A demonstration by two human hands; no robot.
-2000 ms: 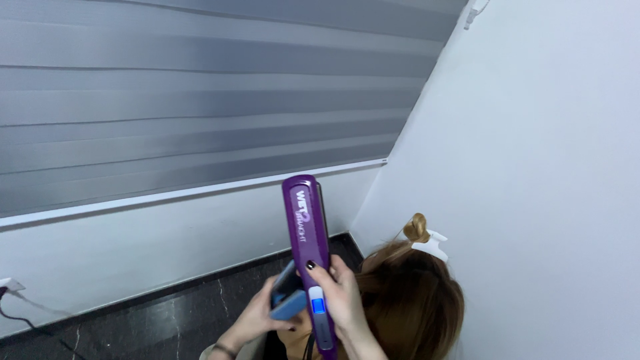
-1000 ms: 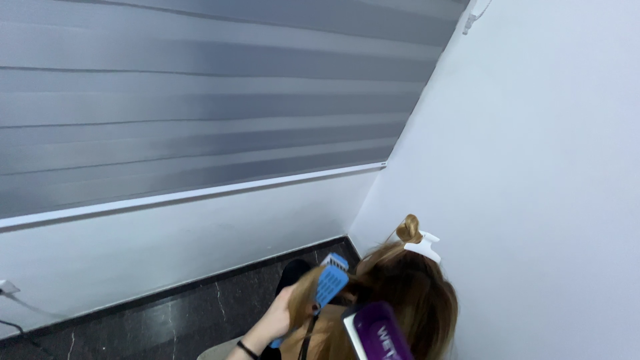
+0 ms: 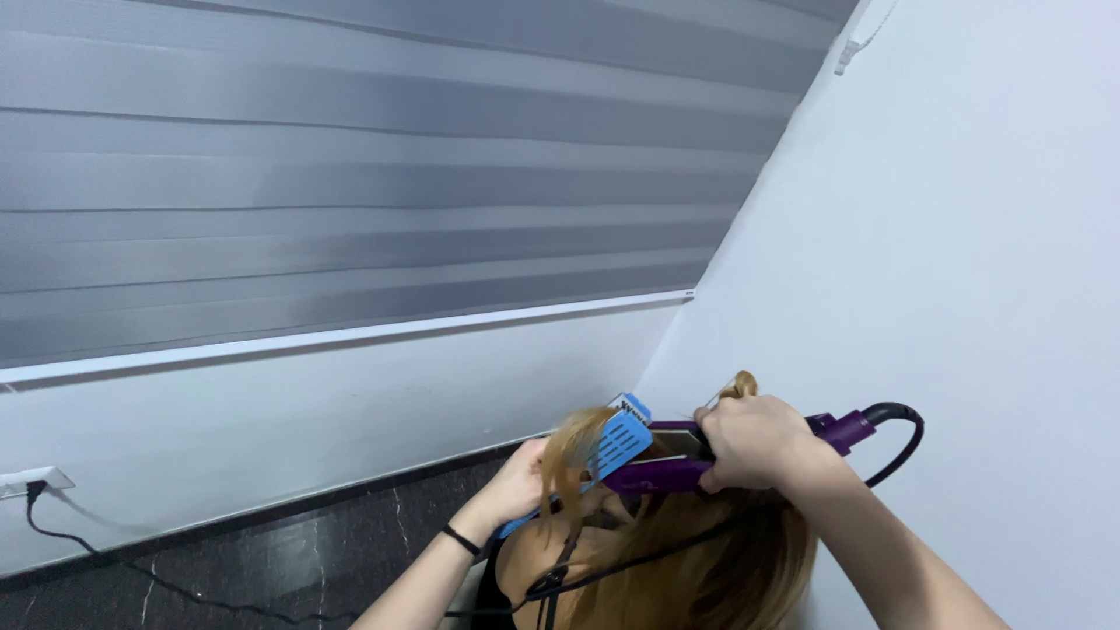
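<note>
My right hand (image 3: 757, 437) grips a purple hair straightener (image 3: 656, 477) by its body, its plates parted around a section of hair. Just left of the plates, my left hand (image 3: 521, 481) holds a blue hinged comb (image 3: 623, 442) with a strand of blond-brown hair (image 3: 569, 451) running through it. The fingers of that hand are partly hidden by the strand. Below both tools is the long hair (image 3: 735, 569) of a seated person, whose bare shoulder shows. A small coil of pinned-up hair (image 3: 744, 383) stands beyond my right hand.
The straightener's black cord (image 3: 914, 437) loops at the right; a cord also crosses the person's back. Another stretch runs over the dark marble floor (image 3: 262, 560) to a wall socket (image 3: 54, 477). A grey striped blind (image 3: 394, 175) and a white wall (image 3: 945, 245) stand close ahead and right.
The straightener has turned from upright to roughly level, and its plates are now apart at the hair. The blue comb, earlier beside the straightener, is now on a lifted strand.
</note>
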